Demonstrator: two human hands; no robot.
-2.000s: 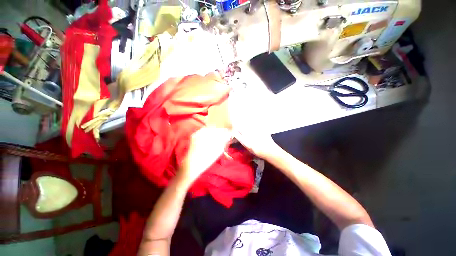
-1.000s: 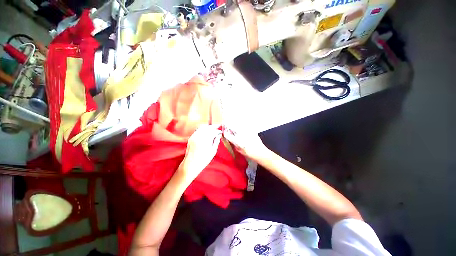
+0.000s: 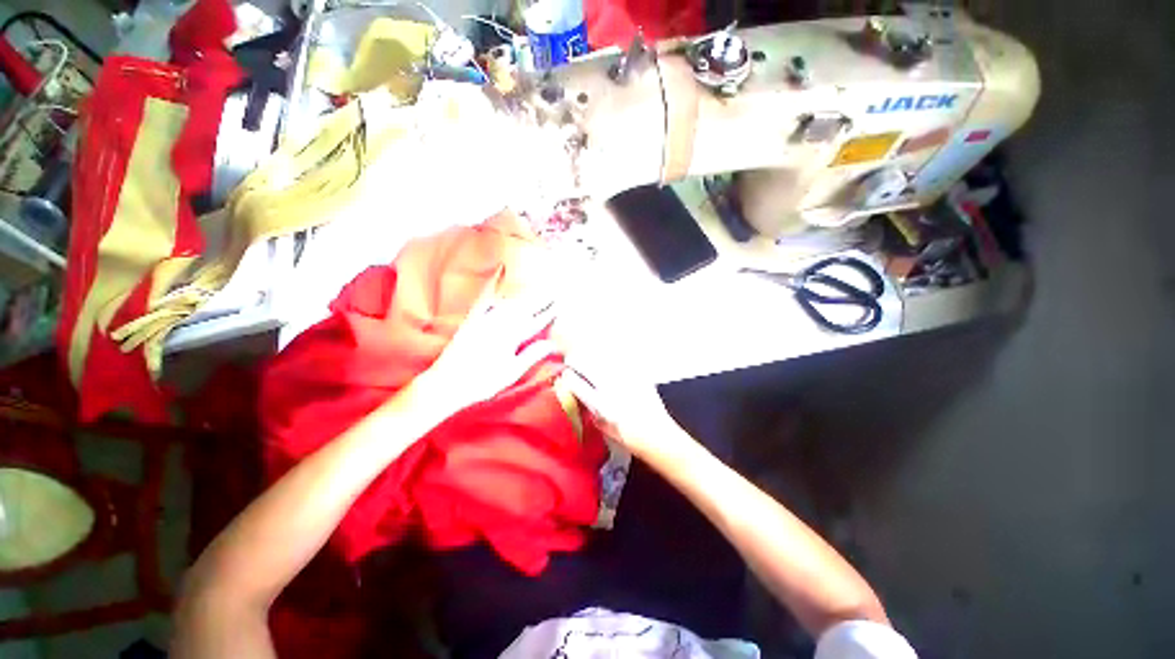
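Note:
A large bright red cloth [image 3: 451, 451] lies bunched at the table's front edge and over my lap. A narrow yellow-gold trim [image 3: 570, 404] shows on it beside my right hand. My left hand [image 3: 496, 350] lies on the cloth with its fingers spread, and whether it grips a fold is not clear. My right hand [image 3: 612, 393] pinches the cloth's edge near the trim; its fingertips are washed out by glare. The white sewing machine [image 3: 773, 122] marked JACK stands beyond, its needle area near the cloth's far side.
A black phone [image 3: 662, 232] and black-handled scissors [image 3: 840, 294] lie on the white table [image 3: 722, 322]. Red bands [image 3: 106, 167] and yellow-gold strips [image 3: 290, 180] hang at the left. A blue and white can [image 3: 557, 34] stands behind the machine. A carved chair [image 3: 123, 515] is at lower left.
My left hand has moved up and away from the right hand, its fingers now spread over the cloth. The hands were together at the edge before. The view has shifted, showing more of the machine.

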